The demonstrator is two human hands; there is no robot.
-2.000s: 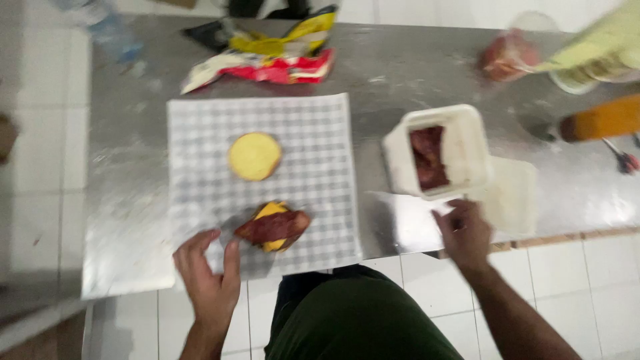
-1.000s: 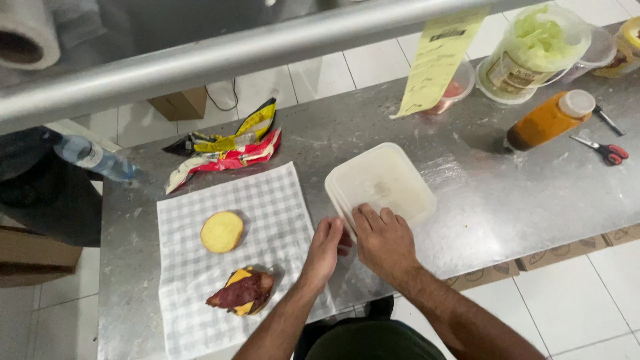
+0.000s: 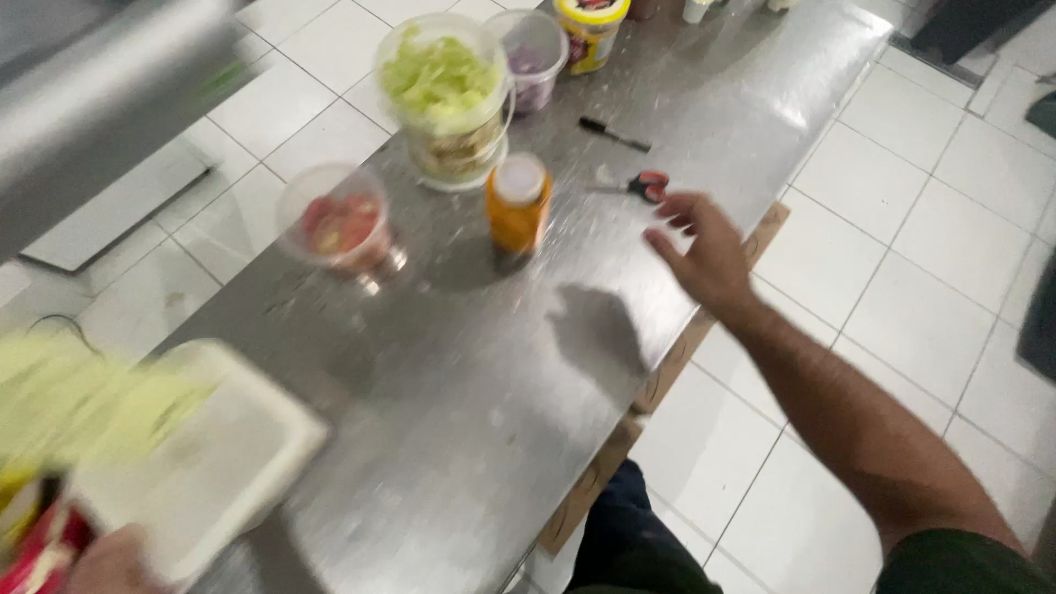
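My right hand (image 3: pixel 701 247) hovers near the table's front edge with fingers apart, holding nothing, close to the red-handled scissors (image 3: pixel 649 186). At the lower left my left hand (image 3: pixel 111 565), blurred and cut off by the frame, is at the near side of the white lidded plastic container (image 3: pixel 198 462); whether it grips it cannot be told. An orange sauce bottle (image 3: pixel 520 206) with a pale cap stands upright left of my right hand. Beyond it are a clear bucket of chopped lettuce (image 3: pixel 445 91) and a clear tub of sliced tomato (image 3: pixel 338 223).
A black marker-like object (image 3: pixel 615 134) lies beyond the scissors. Behind stand a tub of purple pieces (image 3: pixel 528 62) and a yellow-rimmed tub (image 3: pixel 590 33). A yellow paper (image 3: pixel 91 404) hangs over the container. A red packet (image 3: pixel 45 536) is at the lower left corner.
The view has swung far to the right. My right hand has left the container's lid and moved right, toward the scissors. The open container of two seconds ago has its lid on.
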